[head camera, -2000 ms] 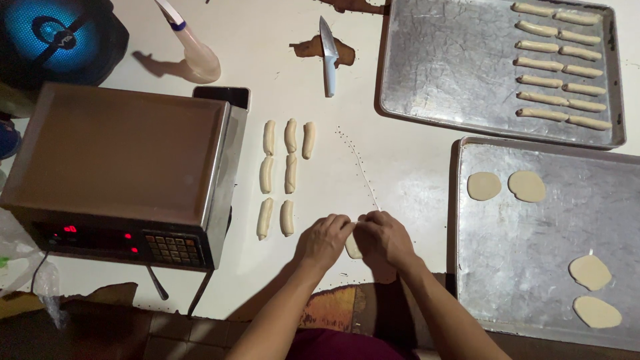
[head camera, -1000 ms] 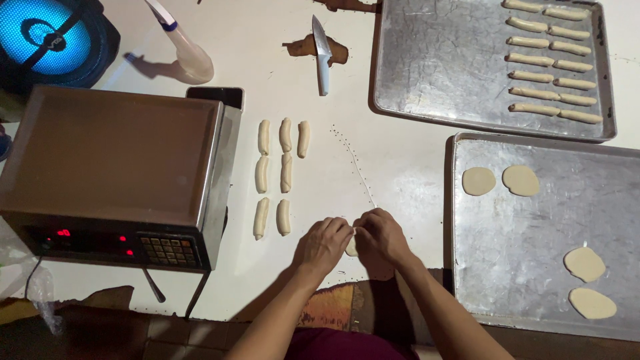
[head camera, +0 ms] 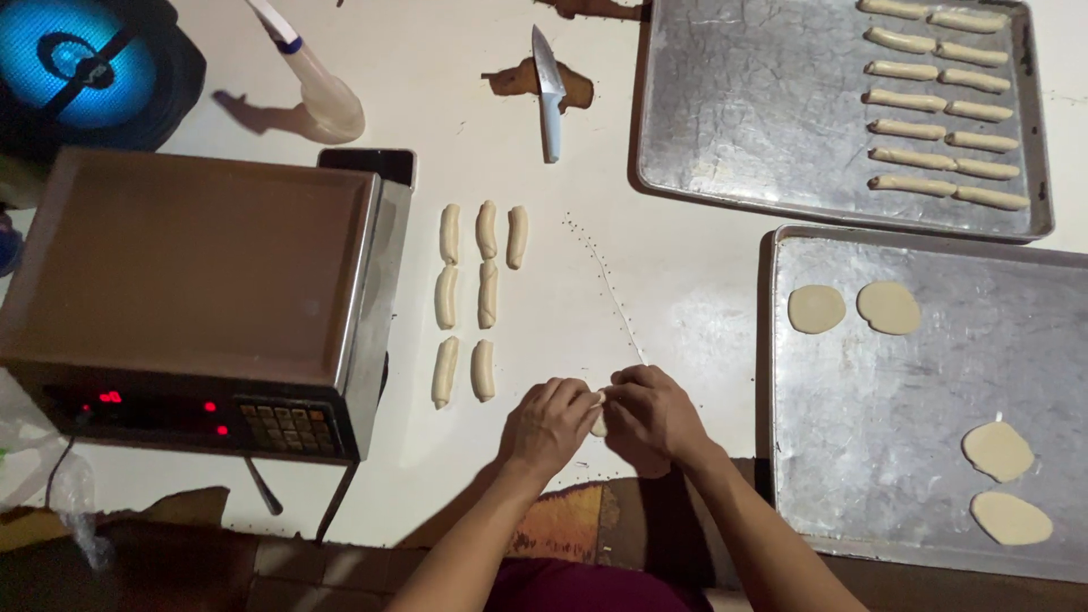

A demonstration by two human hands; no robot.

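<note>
Near the front edge of the white table, my left hand [head camera: 552, 425] and my right hand [head camera: 654, 412] pinch a small piece of dough [head camera: 599, 418] between them; the fingers cover much of it. Left of my hands lie several dough rolls [head camera: 487, 293] in short columns. Flat dough rounds [head camera: 888, 308] rest on the near metal tray [head camera: 918, 382] to the right. The far metal tray [head camera: 748, 102] bears pairs of rolled dough [head camera: 909, 100] along its right side.
A kitchen knife [head camera: 549, 102] lies beyond the rolls. At left stand a digital scale [head camera: 187, 272], a phone [head camera: 370, 161], a translucent bottle [head camera: 327, 98] and a blue-lit speaker [head camera: 81, 64]. A clear plastic bag [head camera: 76, 493] hangs by the front edge.
The dough between my hands shows less than two seconds ago, and my fingers have shifted slightly over it. The rolls, knife and trays keep their places.
</note>
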